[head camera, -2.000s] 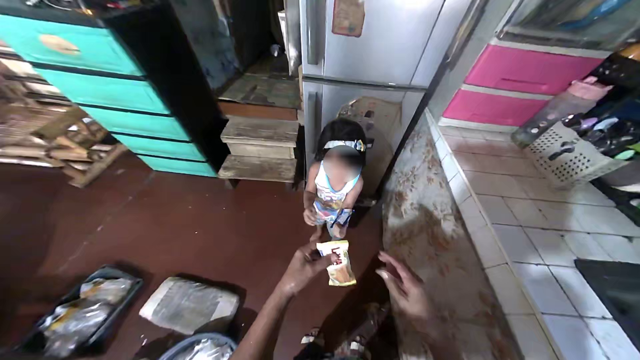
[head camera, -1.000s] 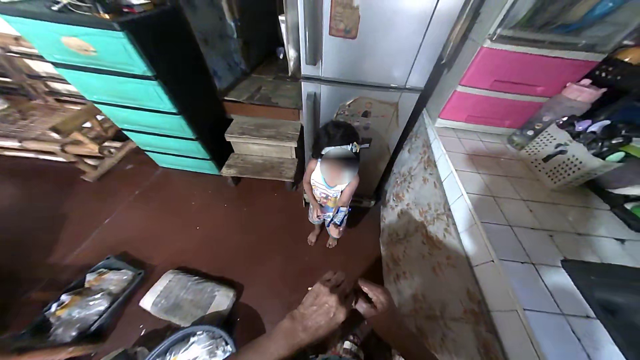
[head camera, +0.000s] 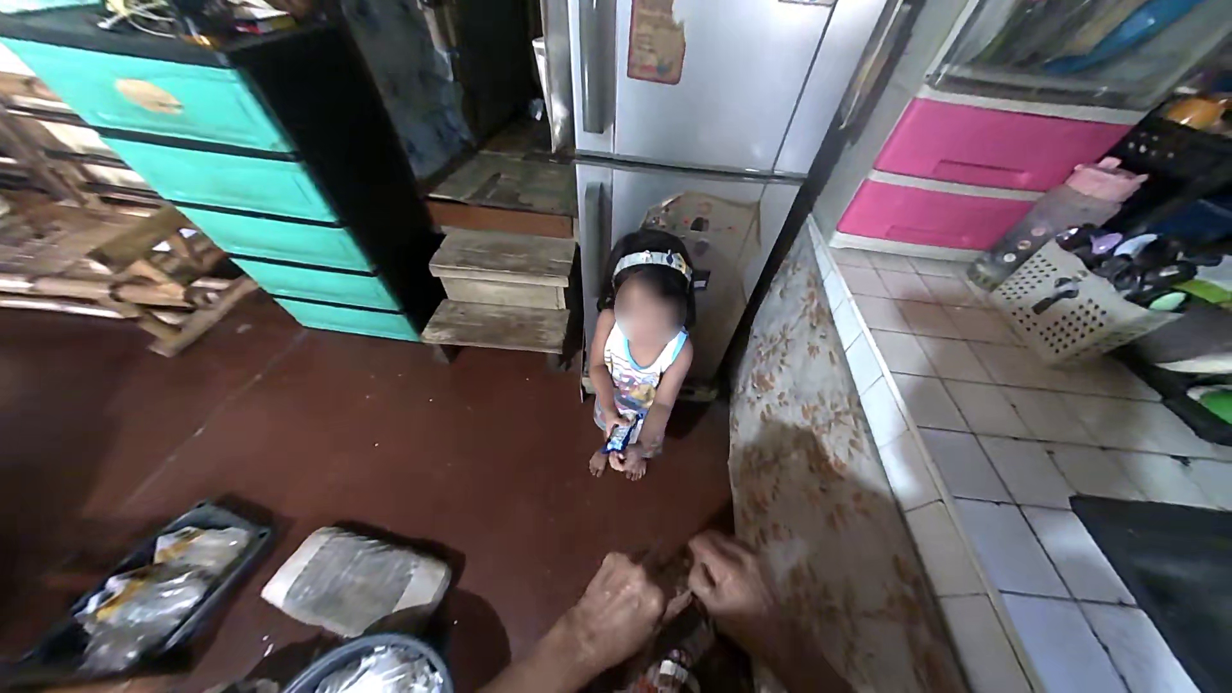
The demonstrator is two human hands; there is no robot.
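Note:
My left hand (head camera: 621, 602) and my right hand (head camera: 727, 577) are close together low in the middle of the head view, fingers curled inward. Whatever lies between the fingers is too dark and small to make out. Just beyond my hands, a person (head camera: 640, 356) in a patterned headband sits low against the refrigerator (head camera: 712, 87), holding a small blue packet (head camera: 621, 438). The yellow and white snack packet from the earlier frame cannot be made out now.
A tiled counter (head camera: 962, 385) with a perforated basket (head camera: 1068, 303) runs along the right. Wooden steps (head camera: 505, 255) and a teal drawer unit (head camera: 231, 183) stand behind at left. On the floor lie a black tray (head camera: 255, 539), a wrapped block (head camera: 356, 582) and a tub (head camera: 433, 654).
Two seconds ago my left hand held a yellow and white snack packet, with my right hand apart and its fingers spread. Both hands have since come together lower down.

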